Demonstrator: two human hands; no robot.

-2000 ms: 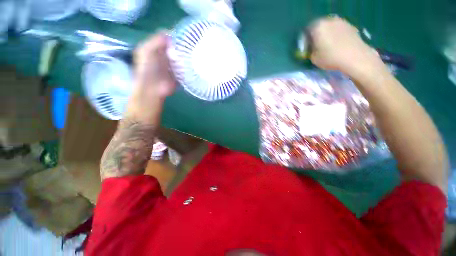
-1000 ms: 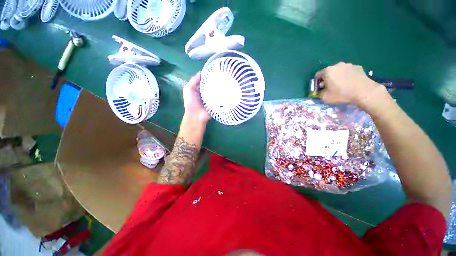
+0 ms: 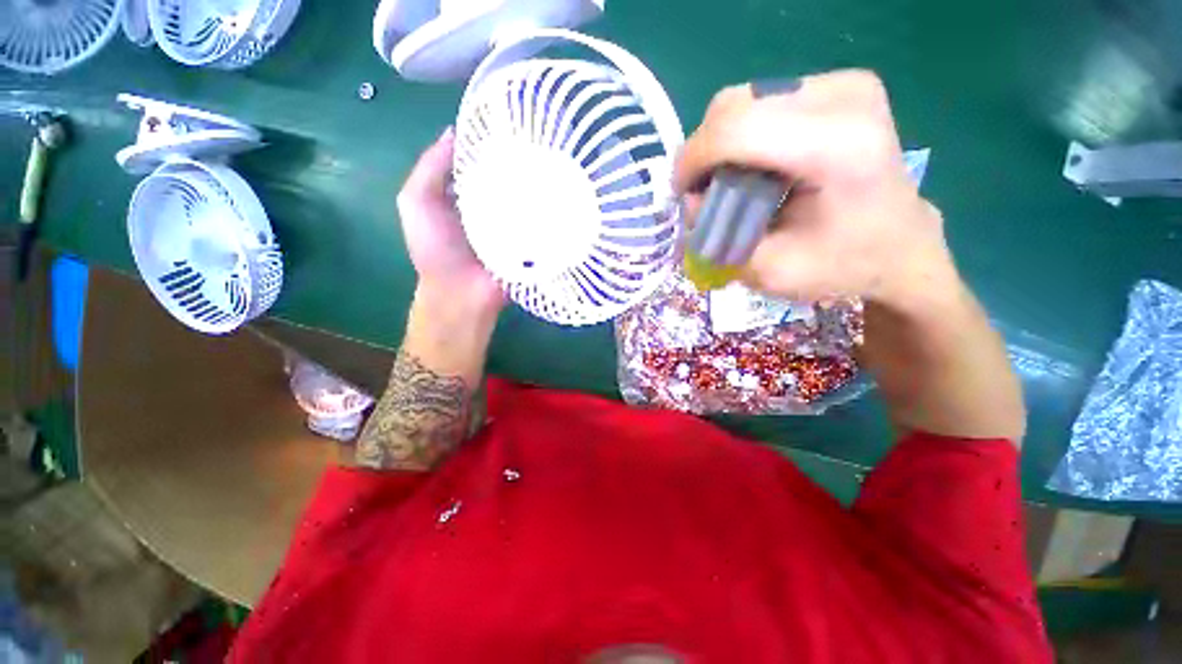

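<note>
A white fan head [image 3: 567,175] with a slotted grille is held up in front of me, its clip base [image 3: 482,29] above it, cut by the top edge. My left hand [image 3: 445,221] grips the fan's left side. My right hand [image 3: 823,188] is in a fist around the mallet [image 3: 739,223]; only its grey head and yellow face show, close to the fan's right rim. The handle is hidden. Whether the mallet touches the fan I cannot tell. A clear bag of copper-red and pink caps [image 3: 752,372] lies below, partly covered by my right hand.
Another white clip fan [image 3: 205,244] lies at left, with more fans [image 3: 223,23] at the upper left. A pale-handled tool [image 3: 35,175] lies at the far left. A metal bracket [image 3: 1125,170] and crumpled clear plastic [image 3: 1132,402] are at right. A brown box [image 3: 169,428] is below the bench edge.
My right hand has lifted the mallet from the bench and moved left to the fan's right rim. The held fan looks larger and higher. The view has shifted right.
</note>
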